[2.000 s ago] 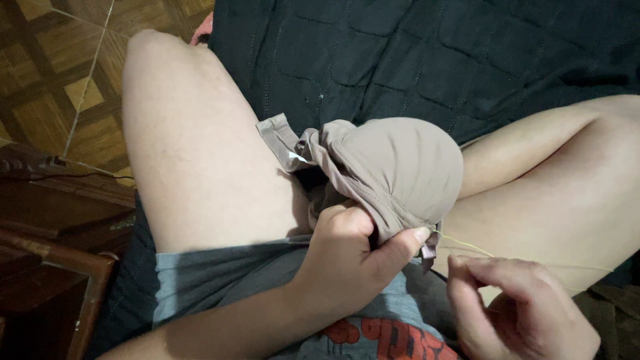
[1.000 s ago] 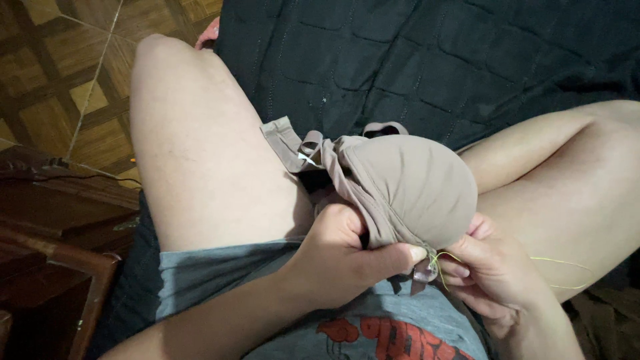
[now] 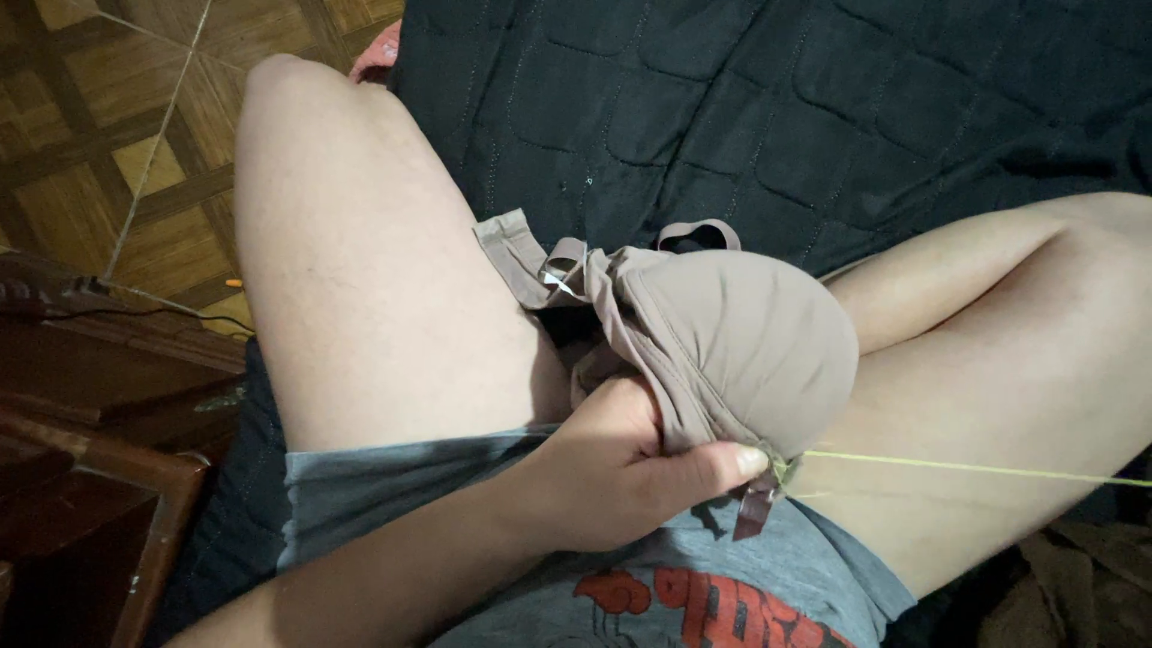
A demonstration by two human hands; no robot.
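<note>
A beige-mauve bra (image 3: 747, 333) lies across my lap, one padded cup bulging upward. My left hand (image 3: 639, 468) grips its lower edge, the thumb on top beside a short strap end (image 3: 756, 511). From the cloth by the thumb tip, a yellow-green thread (image 3: 954, 465) runs taut to the right edge of the view. My right hand is out of view. The bra's band end (image 3: 513, 238) rests by my thigh, with a small white tag or piece (image 3: 558, 283) near it. No needle can be made out.
I sit on a dark quilted cover (image 3: 666, 108) in grey clothing with a red print. Dark wooden furniture (image 3: 108, 378) stands at the left, with a thin black cable beside it. Brown cloth (image 3: 1071, 585) lies at the lower right.
My right hand was beside the bra's edge a second ago and has left the view. The thread, loosely curved then, now stretches straight to the right. My left hand keeps its hold.
</note>
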